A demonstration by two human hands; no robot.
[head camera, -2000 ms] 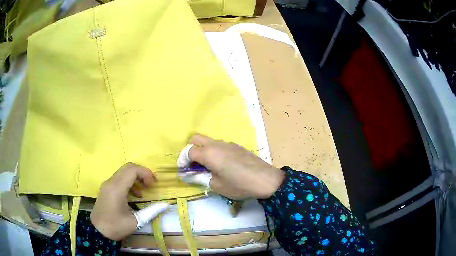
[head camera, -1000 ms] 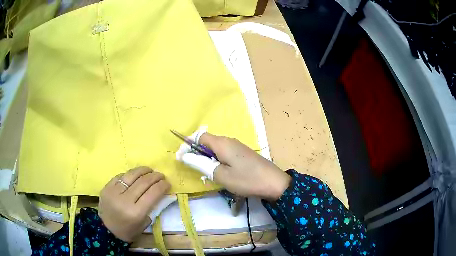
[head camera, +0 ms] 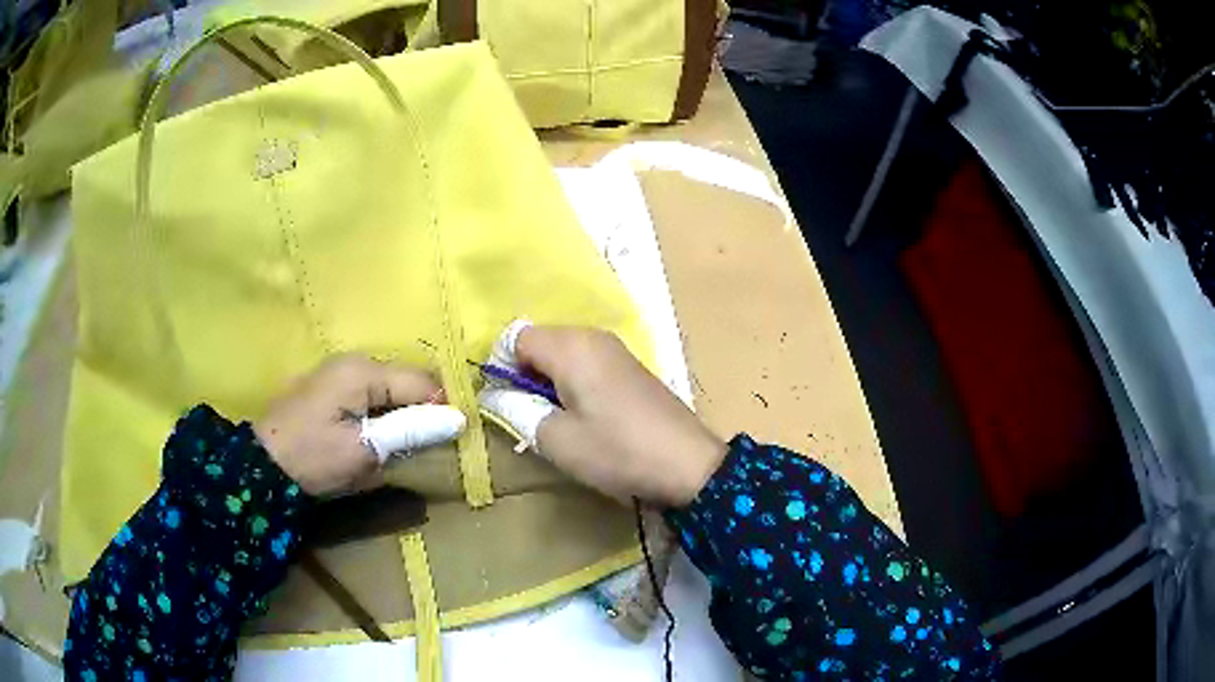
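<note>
The yellow tote bag (head camera: 360, 240) lies on the table with its mouth towards me, the tan lining (head camera: 533, 540) showing. One yellow handle (head camera: 420, 147) arches over the bag's face, its stitched end between my hands. A second strap (head camera: 424, 600) hangs towards me. My left hand (head camera: 349, 424), a finger wrapped in white, holds the bag's edge just left of the handle end. My right hand (head camera: 600, 406), thumb and finger wrapped, holds purple-gripped thread snips (head camera: 520, 382) at the right side of the handle end. The blade tips are partly hidden by the handle.
Another yellow bag with brown bands (head camera: 586, 60) stands at the far end. Yellow material (head camera: 67, 107) is piled far left. A white sheet (head camera: 626, 247) lies under the bag. Right of the table (head camera: 786, 386) are a dark aisle and a red bin (head camera: 986, 346).
The near edge is opened, showing the lining, and one handle now arches over the bag. My left hand moved up beside the handle end; my right hand brought the snips to it.
</note>
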